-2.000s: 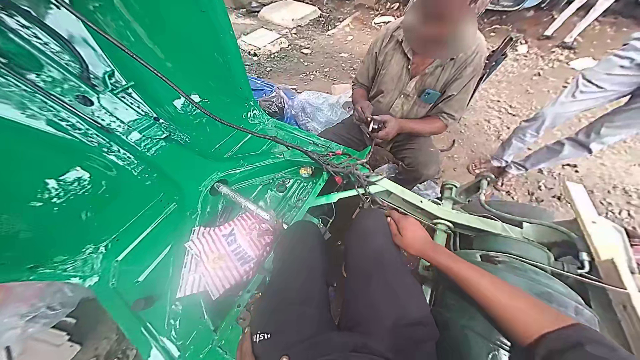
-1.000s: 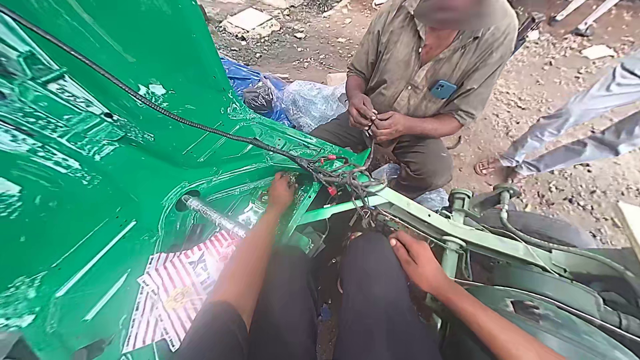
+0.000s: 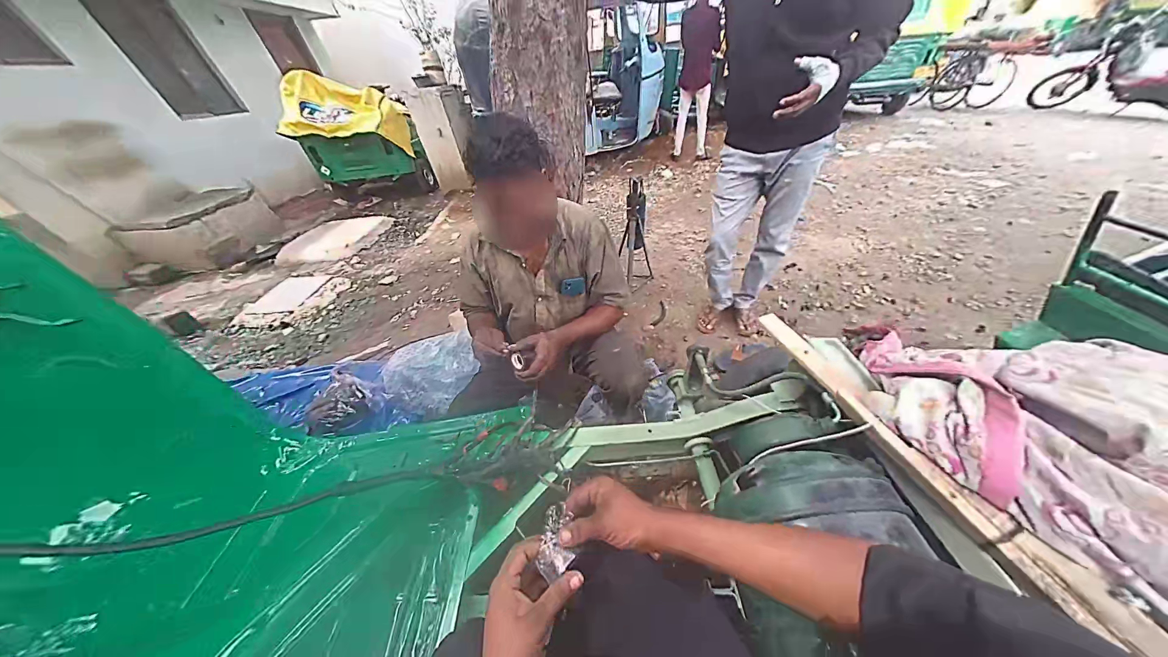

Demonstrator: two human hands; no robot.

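A small clear plastic packet (image 3: 554, 555) is held between my two hands above my lap. My left hand (image 3: 525, 598) grips its lower end, while the fingers of my right hand (image 3: 607, 518) pinch its top. What the packet contains is too small to tell. Just beyond my hands, a bundle of wires (image 3: 516, 456) lies across the joint of the green body panel (image 3: 228, 584) and the pale green metal frame (image 3: 639, 436). A black cable (image 3: 274, 516) runs left from the bundle over the panel.
Across the frame a seated person (image 3: 538, 283) holds a roll of tape (image 3: 518, 361). Another person (image 3: 776, 137) stands behind. To the right are a dark green tank (image 3: 821, 502), a long wooden plank (image 3: 922, 465) and a pink floral cloth (image 3: 1049, 438). Blue sheeting (image 3: 274, 392) lies beyond the panel.
The view has tilted up strongly. My left hand has left the wiring area and my right hand has left the frame by my knee; both have come together on the small packet.
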